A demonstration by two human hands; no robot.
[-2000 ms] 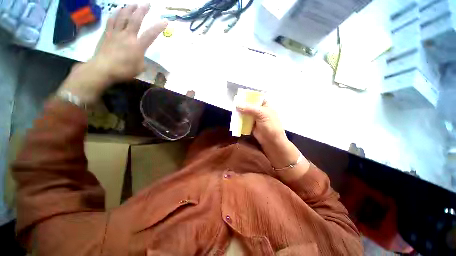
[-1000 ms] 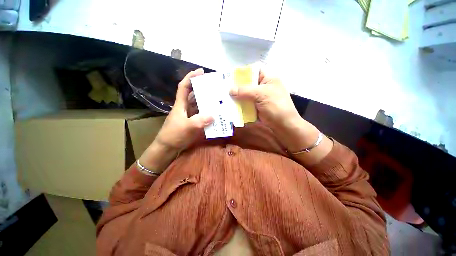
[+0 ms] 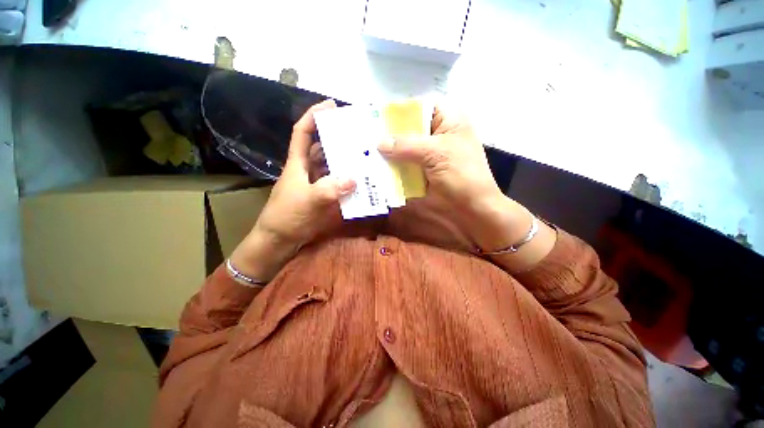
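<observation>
My left hand (image 3: 300,188) holds a white box (image 3: 356,159) with small dark print, thumb on its lower left face and fingers at its upper left edge. My right hand (image 3: 452,163) holds a yellow-backed label sheet (image 3: 408,171) against the box's right side, its thumb across the sheet. The box and sheet are above the lap, just off the table's front edge. Whether the sheet touches the box face is too blurred to tell.
A larger white box (image 3: 416,29) stands on the white tabletop (image 3: 536,92). Yellow-edged sheets (image 3: 653,23) lie at the back right, beside stacked white boxes (image 3: 741,42). An open cardboard carton (image 3: 117,251) is below left, and a red container (image 3: 649,292) below right.
From two seconds ago, my left hand has come from the table to the lap and taken hold of the white box. Over the last second, the hands have barely moved.
</observation>
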